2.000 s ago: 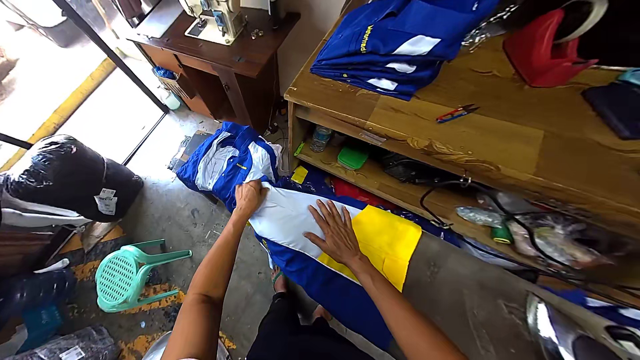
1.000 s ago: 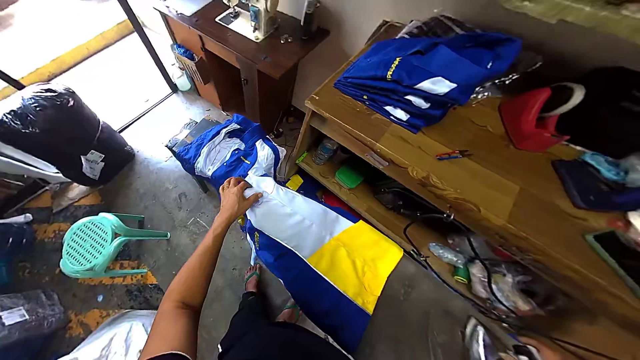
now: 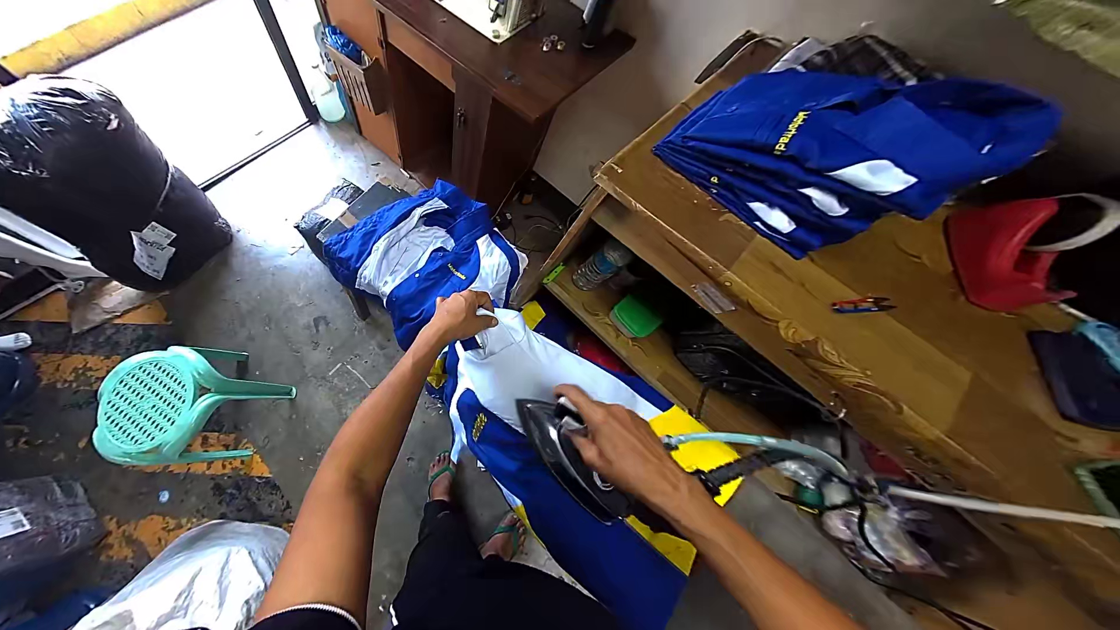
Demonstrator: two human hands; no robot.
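A blue, white and yellow garment point(image 3: 534, 367) lies spread below me, its far part bunched over a low seat or box. My left hand point(image 3: 462, 317) pinches the edge of its white panel. My right hand point(image 3: 617, 437) is closed around the handle of a steam iron point(image 3: 569, 464), whose soleplate rests over the white and blue parts. A pale hose point(image 3: 761, 442) and a black cord run from the iron to the right. Folded blue garments point(image 3: 840, 149) are stacked on the wooden bench at the upper right.
The wooden bench point(image 3: 744, 297) has an open shelf with a green container point(image 3: 636, 316) and a bottle. On its top are thread snips point(image 3: 862, 304) and a red tape dispenser point(image 3: 1002, 254). A green plastic stool point(image 3: 149, 402) and a black wrapped bundle point(image 3: 87, 175) stand left.
My right hand lay flat on the white panel two seconds ago and was out of view one second ago. Now it holds the iron on the garment. My left hand stays at the white edge.
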